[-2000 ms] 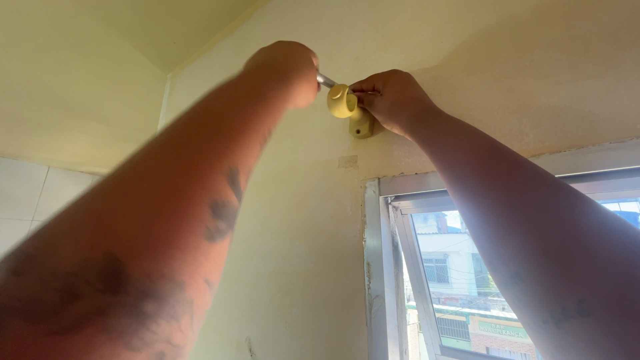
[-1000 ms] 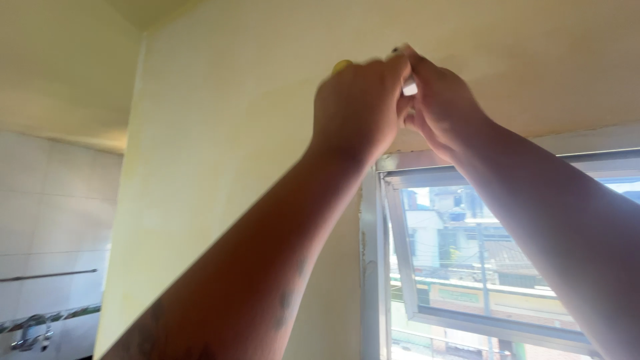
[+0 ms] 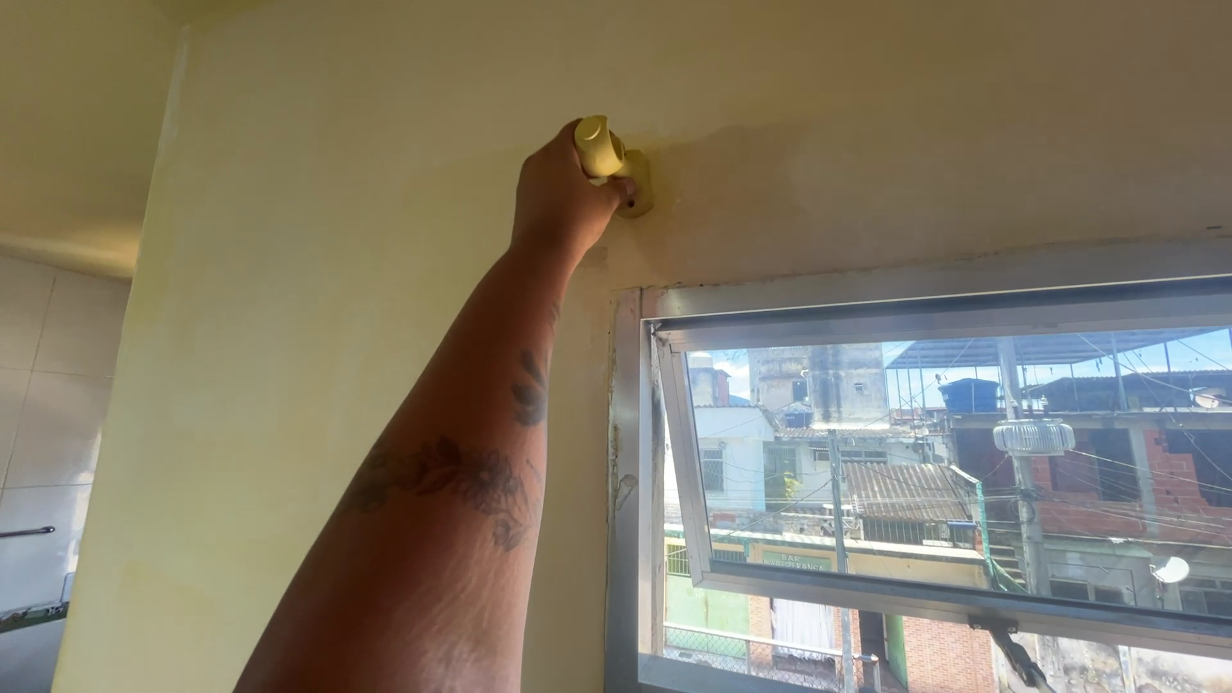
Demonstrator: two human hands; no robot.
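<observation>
My left hand (image 3: 568, 197) is raised to the wall at upper centre and grips a yellow curtain rod bracket (image 3: 599, 149). The bracket's round, ring-like holder sticks out past the fingers. Its base plate (image 3: 637, 183) lies against the wall, above the window's upper left corner. The thumb rests by the base, near a small dark hole. The palm side and most of the fingers are hidden behind the hand and the holder. My right hand is out of view.
Below and right of the bracket is a metal-framed window (image 3: 630, 481) with a tilted pane (image 3: 866, 462). The yellowish wall (image 3: 318, 241) has a corner at left, with a tiled wall (image 3: 48, 414) beyond.
My right hand, beside the left one at the bracket in both earlier frames, has left the view. The metal shaft seen at my left hand two seconds ago no longer shows.
</observation>
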